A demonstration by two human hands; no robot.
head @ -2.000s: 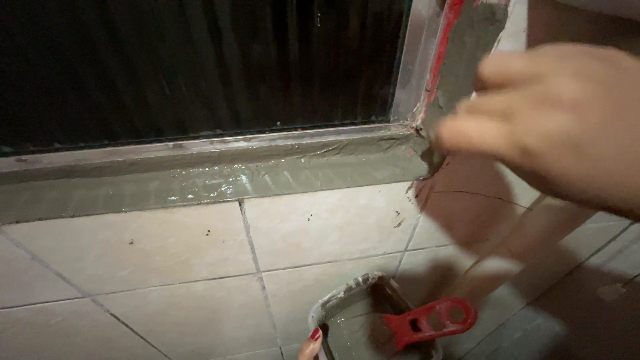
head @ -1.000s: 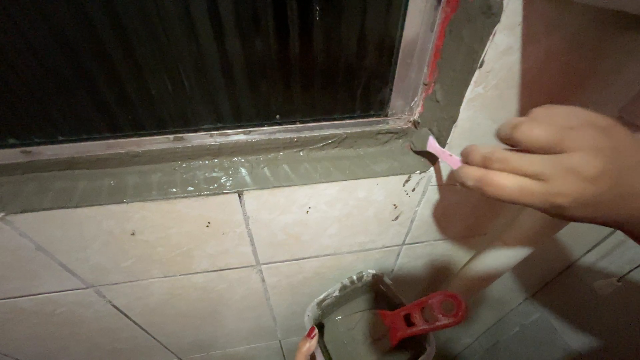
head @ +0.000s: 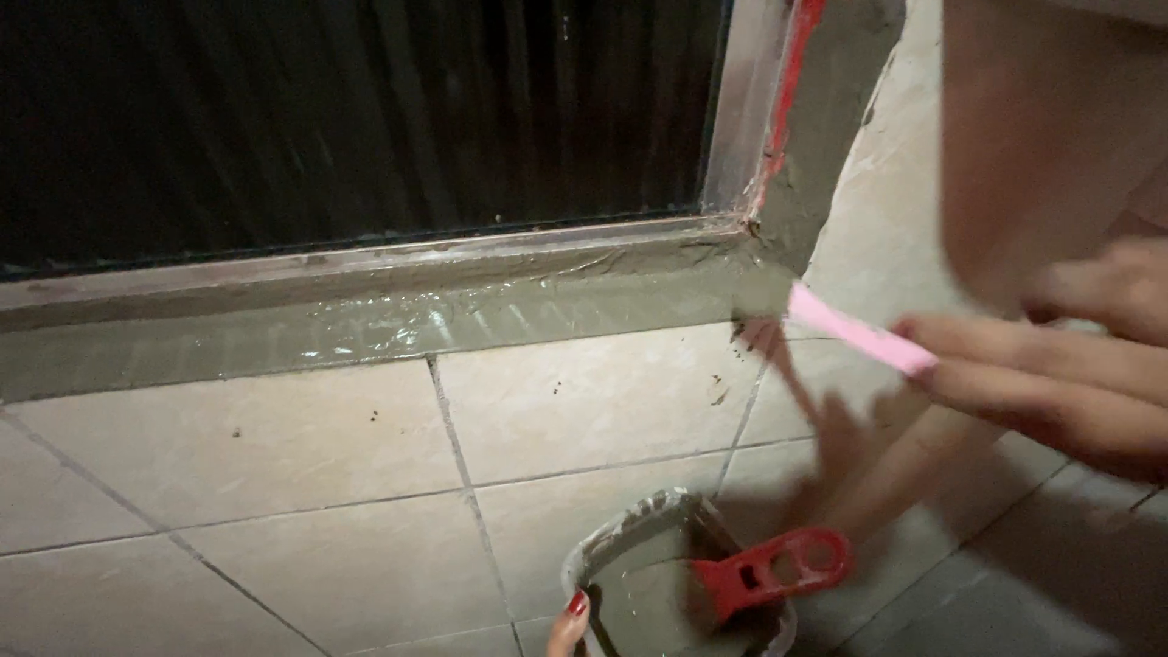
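Note:
My right hand (head: 1068, 356) pinches a small pink-handled tool (head: 858, 330) between its fingers; the tool's far end is blurred and lies by the lower right corner of the window, near the wet grey mortar (head: 547, 306). At the bottom, my left hand (head: 569, 628), of which a red-nailed digit shows, is at the left rim of a plastic tub (head: 584, 557) holding grey mortar. The rest of that hand is hidden or out of frame. A red-handled tool (head: 776, 570) rests in the tub, its handle sticking out over the right rim.
A dark window pane (head: 365, 119) in a metal frame (head: 730, 119) fills the upper left. Grey mortar with a red strip (head: 792, 91) runs up its right side. Beige wall tiles (head: 301, 456) lie below, with small dark specks. Shadows fall on the right.
My right hand, which covered the corner two seconds ago, has drawn back to the right, and the pink handle shows clearly. My left hand remains at the tub.

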